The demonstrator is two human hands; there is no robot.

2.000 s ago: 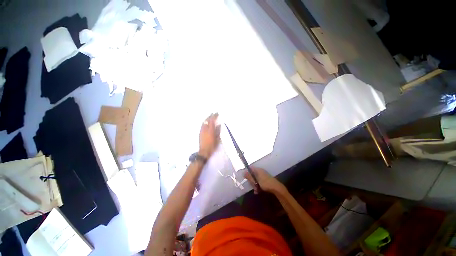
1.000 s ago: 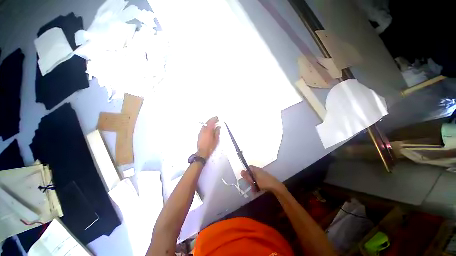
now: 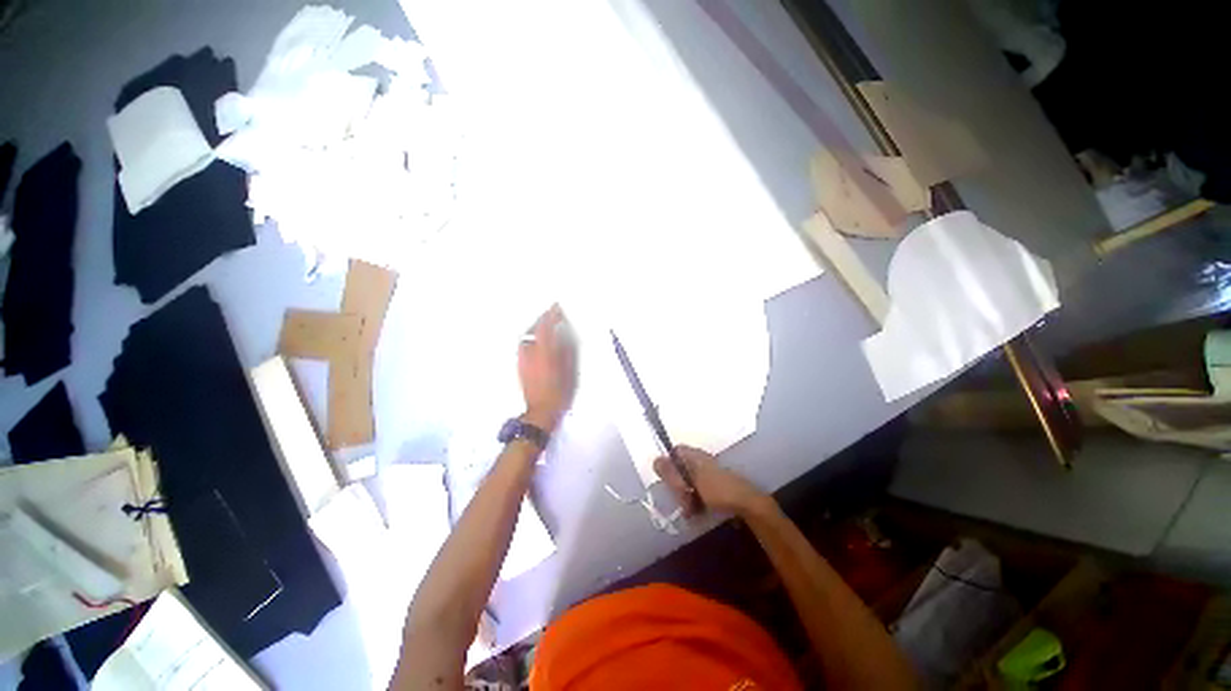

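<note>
The white fabric (image 3: 581,176) lies mid-table, glaring, with a curved notch on its right edge. My right hand (image 3: 702,483) is shut on the tailor's shears (image 3: 644,402) near the table's front edge. The long dark blades point up and left along the fabric; glare hides whether they are apart. My left hand (image 3: 544,365), with a dark band on the wrist, is left of the blade tips over the white fabric. It is blurred, and I cannot tell whether it holds anything. Small white trimmings (image 3: 645,508) lie left of my right hand.
A brown angled pattern (image 3: 348,354), black pieces (image 3: 203,446) and a white scrap pile (image 3: 354,149) lie left. A white dome-edged panel (image 3: 956,300) lies at right across a metal rail (image 3: 1033,385), near tan card patterns (image 3: 851,196). Mixed scraps are below the front edge.
My left hand has moved slightly left, away from the blade tips. A white piece by my left forearm shows more fully than two seconds ago. My right hand and the shears have barely moved.
</note>
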